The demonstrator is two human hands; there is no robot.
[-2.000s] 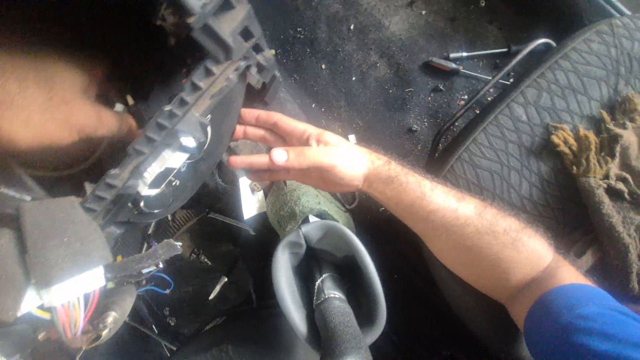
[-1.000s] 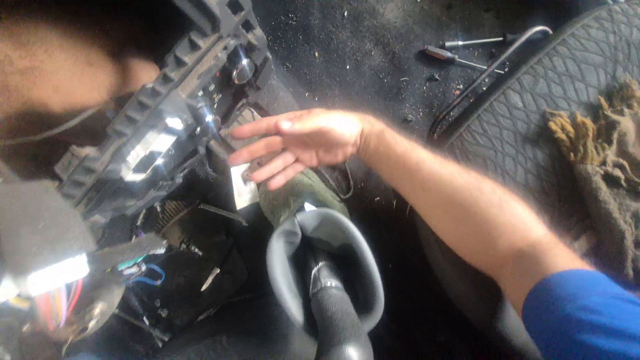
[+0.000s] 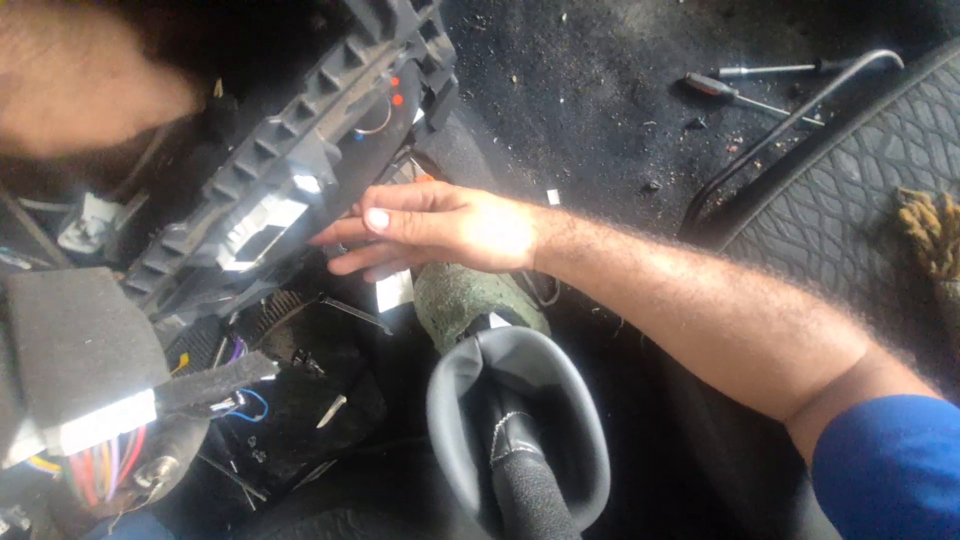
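My right hand [image 3: 435, 229] reaches in from the right, palm down, with fingers apart. Its fingertips are beside the lower side of a black ribbed plastic dashboard part [image 3: 300, 157]; whether they touch it is unclear. My left hand [image 3: 90, 82] is a blurred shape at the upper left, behind that part, its fingers hidden. Below my right hand are a green fibrous pad [image 3: 465, 300] and a gear lever with a grey boot [image 3: 592, 435]. At the lower left, a foam-covered block [image 3: 86, 337] has coloured wires [image 3: 105, 469] below it.
Two screwdrivers, one with a dark red and black handle [image 3: 709, 86] and one with a long shaft [image 3: 765, 71], lie on the dirty floor. Beside them, a bent metal bar [image 3: 787, 124] leans by a patterned black seat [image 3: 847, 172]. A worn glove [image 3: 930, 225] rests on the seat.
The black dashboard part has shifted and tilted relative to the gear lever. My right hand, palm more exposed a second ago, has turned palm down and is closer to the part.
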